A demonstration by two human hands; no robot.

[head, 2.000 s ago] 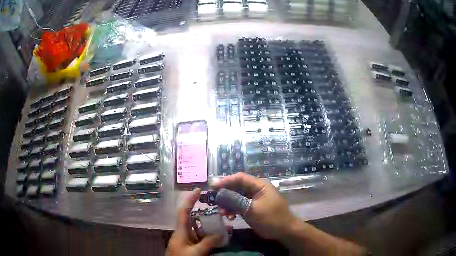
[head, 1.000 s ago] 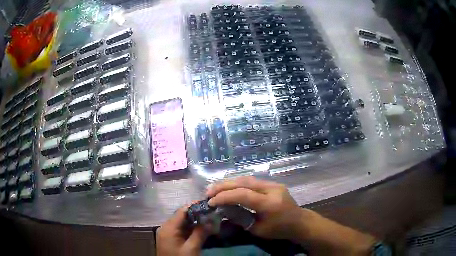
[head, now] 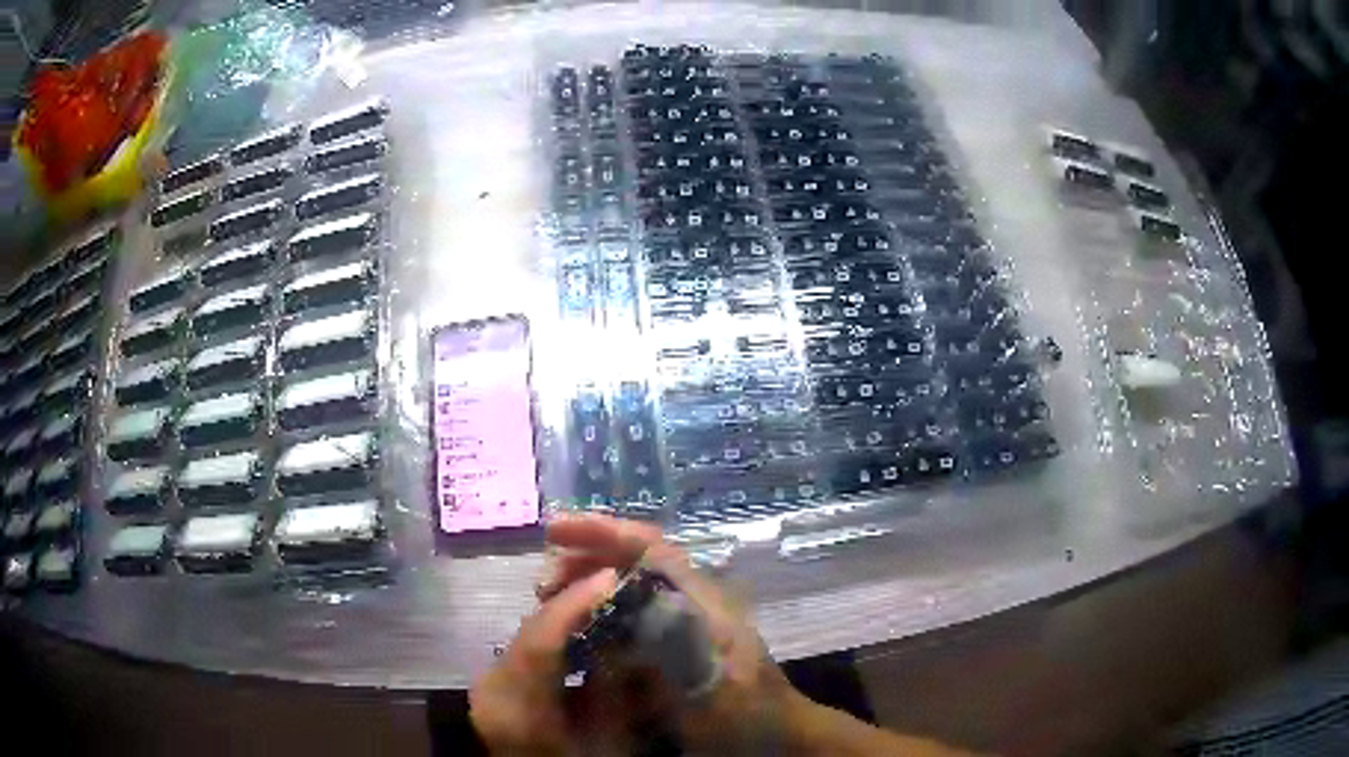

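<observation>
My left hand (head: pixel 530 673) and my right hand (head: pixel 718 651) are close together at the table's front edge, at the bottom middle, somewhat blurred. Between their fingers they hold a small dark unit (head: pixel 604 618), partly hidden by the fingers. Its white block does not show clearly. A grey finger covering (head: pixel 673 645) is on a finger of my right hand and lies over the unit. I cannot tell exactly how the parts of the unit fit together.
A lit pink smartphone (head: pixel 488 429) lies behind my hands. A clear tray of black parts (head: pixel 799 281) is mid-table. Trays of white battery units (head: pixel 329 525) are at left. A nearly bare clear tray (head: pixel 1184 370) is at right. A yellow bin (head: pixel 111 181) holds red material (head: pixel 92 111).
The view has shifted left and closer since the first frame. My right hand has closed over the unit, and both hands are nearer together, covering more of it.
</observation>
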